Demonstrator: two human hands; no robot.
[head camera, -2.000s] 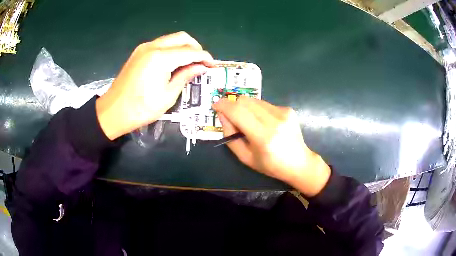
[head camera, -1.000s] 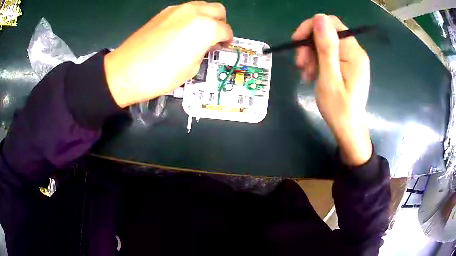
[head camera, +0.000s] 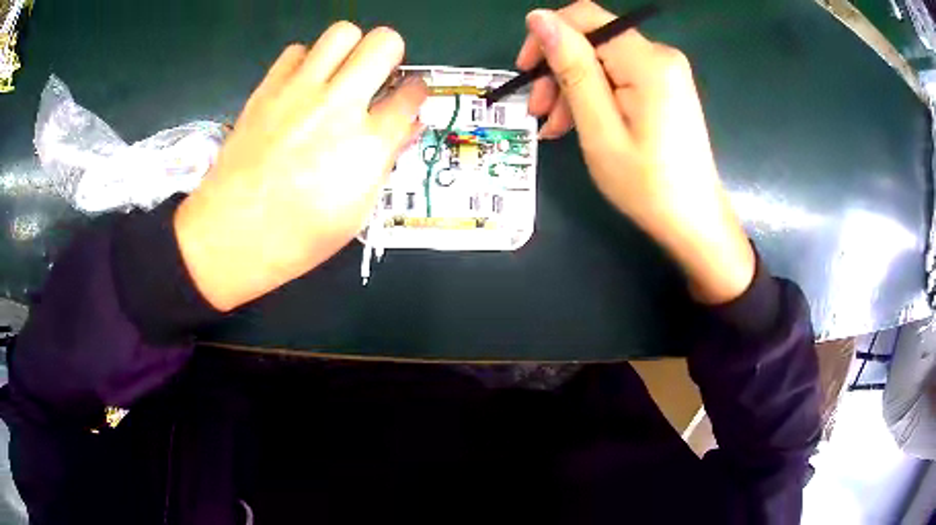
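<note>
An open white socket housing (head camera: 518, 220) lies on the dark green bench top. A green circuit board (head camera: 510, 154) sits inside it, with a green wire (head camera: 432, 190) curving across. Brass contact strips run along the upper edge (head camera: 452, 90) and lower edge (head camera: 441, 223). My left hand (head camera: 298, 164) covers the housing's left side, its fingertips at the upper left part. My right hand (head camera: 636, 128) holds black tweezers (head camera: 575, 55), whose tip is at the housing's upper part near the brass strip. A thin white lead (head camera: 366, 261) projects from the lower left corner.
A crinkled clear plastic bag (head camera: 123, 164) lies left of my left hand. A pile of gold contact strips (head camera: 8, 46) shows at the far left edge. The bench's front edge (head camera: 411, 358) runs before my body. A pale edge strip (head camera: 862, 31) is at the upper right.
My right hand has moved left, bringing the tweezers' tip over the housing's upper part. My left hand has shifted left and down, lying over the housing's left side. The housing appears slightly further left.
</note>
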